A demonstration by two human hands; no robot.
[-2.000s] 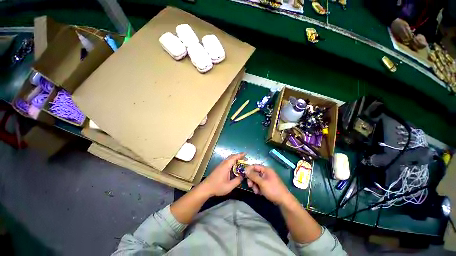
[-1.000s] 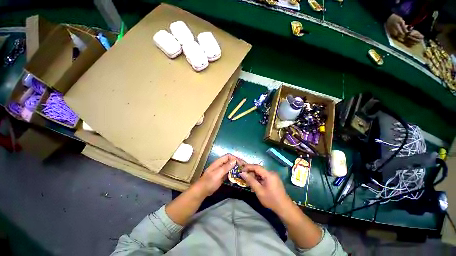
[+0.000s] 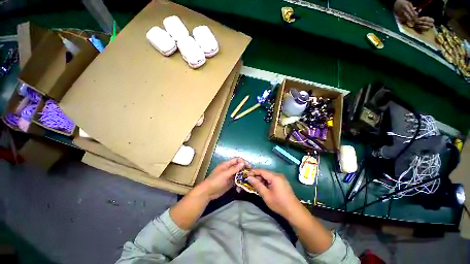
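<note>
A small case half with a yellow circuit board and dark parts (image 3: 244, 181) is held between both hands, over the bench's front edge. My left hand (image 3: 223, 178) grips it from the left with fingertips at its upper edge. My right hand (image 3: 272, 188) has thumb and finger on the board from the right. The fingers hide much of it, and thin leads cannot be told clearly. An open case half with a yellow-orange centre (image 3: 308, 170) lies to the right. A closed white case (image 3: 348, 159) lies beyond it.
Left: stacked cardboard sheets (image 3: 149, 98) with several white cases (image 3: 190, 50). Behind the hands: parts box (image 3: 275, 116), light-blue strip (image 3: 286, 154), two tan sticks (image 3: 247, 110). Right: black cords and white cables (image 3: 420, 178). Across the conveyor (image 3: 309, 46), another person's hands (image 3: 414, 18).
The view has shifted slightly. A case half now shows around the board in my hands, where two seconds ago mostly the small board showed. Pieces on the conveyor sit further left.
</note>
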